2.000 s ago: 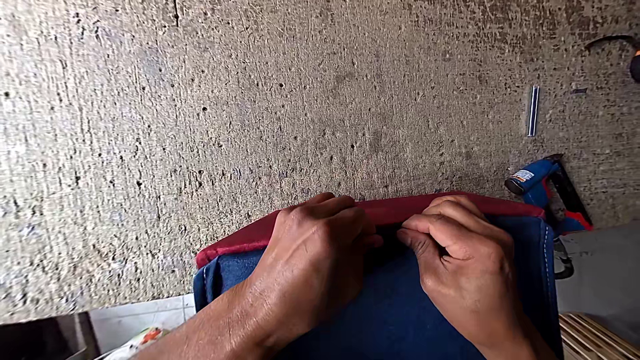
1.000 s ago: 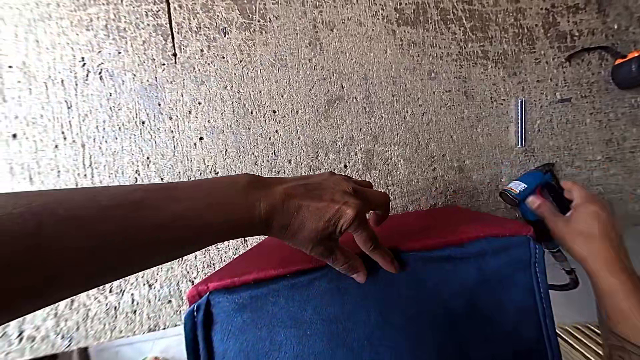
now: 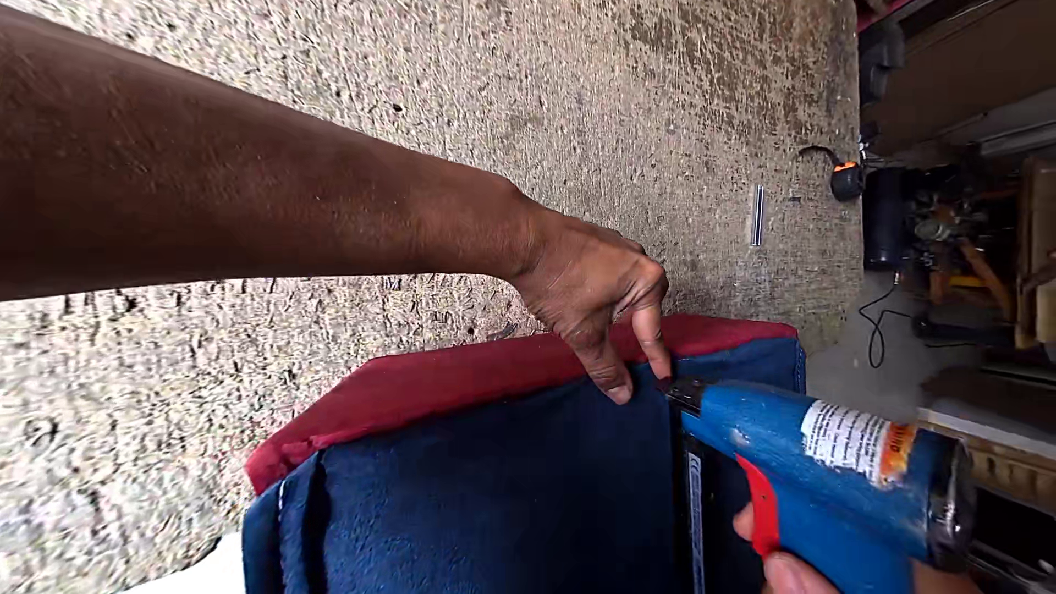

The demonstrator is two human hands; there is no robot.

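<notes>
My left hand [image 3: 602,301] presses thumb and a finger onto the seam where red fabric [image 3: 462,379] meets dark blue fabric [image 3: 495,495] of an upholstered piece. In my right hand [image 3: 792,569], at the lower right, is a blue pneumatic staple gun [image 3: 808,462] with a red trigger. Its black nose is at the seam, close beside my left fingertips. Most of the right hand is hidden behind the tool or outside the view.
The upholstered piece lies against a worn, rough tabletop [image 3: 511,124]. A strip of staples [image 3: 757,216] and an orange-and-black tool [image 3: 846,180] lie on it at the right. Beyond its edge are a dark cylinder [image 3: 884,219], a cable [image 3: 876,334] on the floor and wooden parts.
My right hand has taken up the staple gun from the tabletop and brought it left to the seam. My left hand stays at the seam. The view has turned to the right.
</notes>
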